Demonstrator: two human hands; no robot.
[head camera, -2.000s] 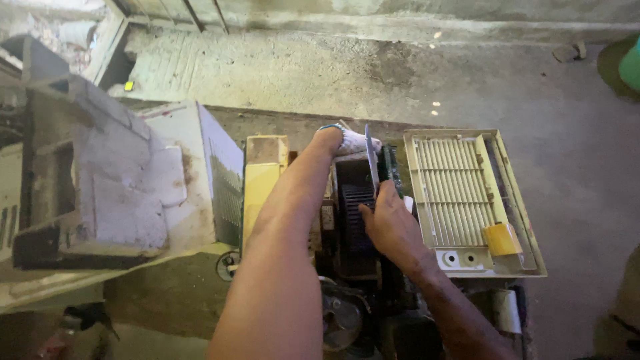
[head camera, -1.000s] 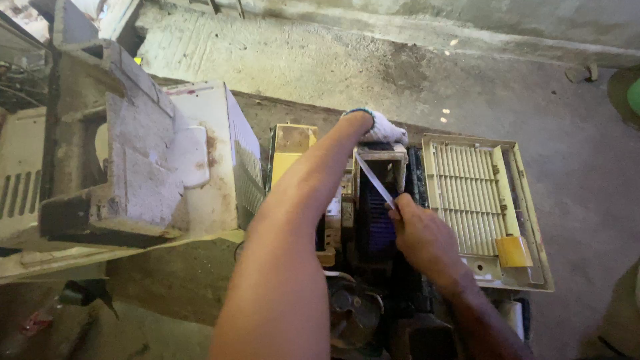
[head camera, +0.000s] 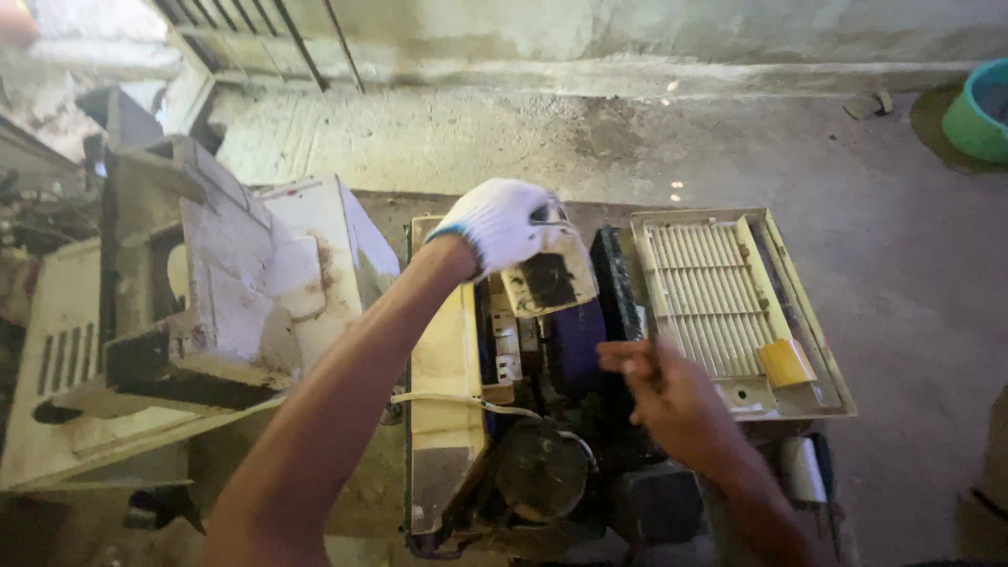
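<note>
My left hand (head camera: 504, 224), in a white knit glove, grips a dirty cream plastic housing piece (head camera: 585, 272) with a dark opening, lifted over an opened window air conditioner. Below and right of that piece is the blue blower wheel (head camera: 573, 346). My bare right hand (head camera: 669, 394) is blurred beside the wheel, fingers pointing left; whether a tool is in it cannot be told. The unit's dark finned coil (head camera: 618, 276) stands right of the wheel. Nearer me are a round dark compressor (head camera: 542, 470) and a pale cable (head camera: 449, 400).
A cream louvred front grille (head camera: 705, 291) with a yellow piece (head camera: 787, 364) on it lies to the right. Dirty casings (head camera: 236, 315) are stacked at left. A green basin (head camera: 980, 118) stands at the far right, near the concrete wall (head camera: 709, 31).
My left hand now has the cream housing piece raised and tilted, uncovering more of the blue wheel. The long metal blade seen in my right hand before no longer shows.
</note>
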